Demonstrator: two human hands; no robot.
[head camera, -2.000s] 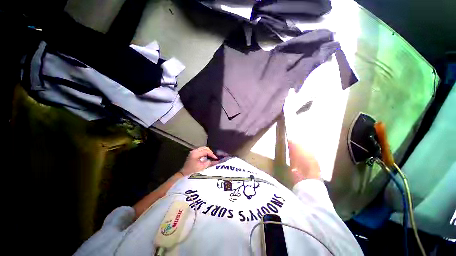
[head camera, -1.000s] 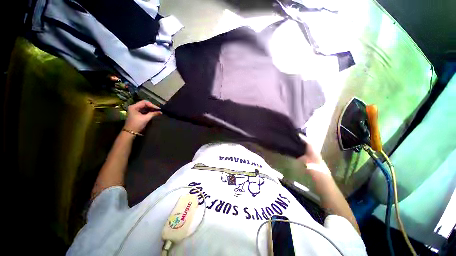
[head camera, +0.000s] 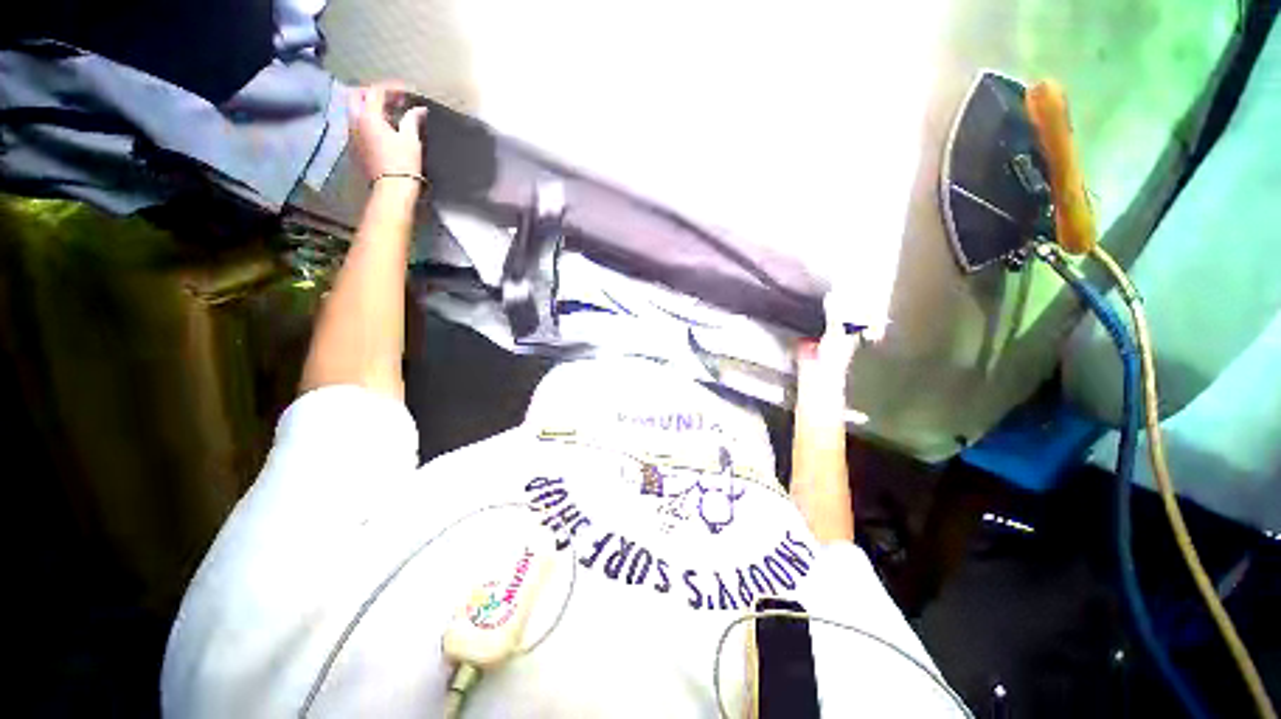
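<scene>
A dark garment panel (head camera: 632, 242) lies along the near edge of the padded table. Pale pocketing (head camera: 618, 298) and a dark strip (head camera: 534, 260) show on its near side, hanging towards my shirt. My left hand (head camera: 382, 129) holds the panel's left corner, fingers at its top edge. My right hand (head camera: 826, 358) is at the panel's right end, washed out by glare; its fingers appear to grip the corner. The steam iron (head camera: 995, 176), with a dark soleplate and orange handle, rests on the table to the right, apart from both hands.
A bundle of pale and dark panels (head camera: 183, 120) hangs over the table's left edge. A blue hose (head camera: 1128, 421) and a tan cable (head camera: 1155, 436) run down from the iron. A yellow-brown covered object (head camera: 141, 393) is at left. Pale green cloth (head camera: 1208, 379) is at right.
The panel, spread out before, is now a narrow band along the edge with pale pocketing showing. Both hands have moved up in view, the left most. The iron and left bundle sit higher in view.
</scene>
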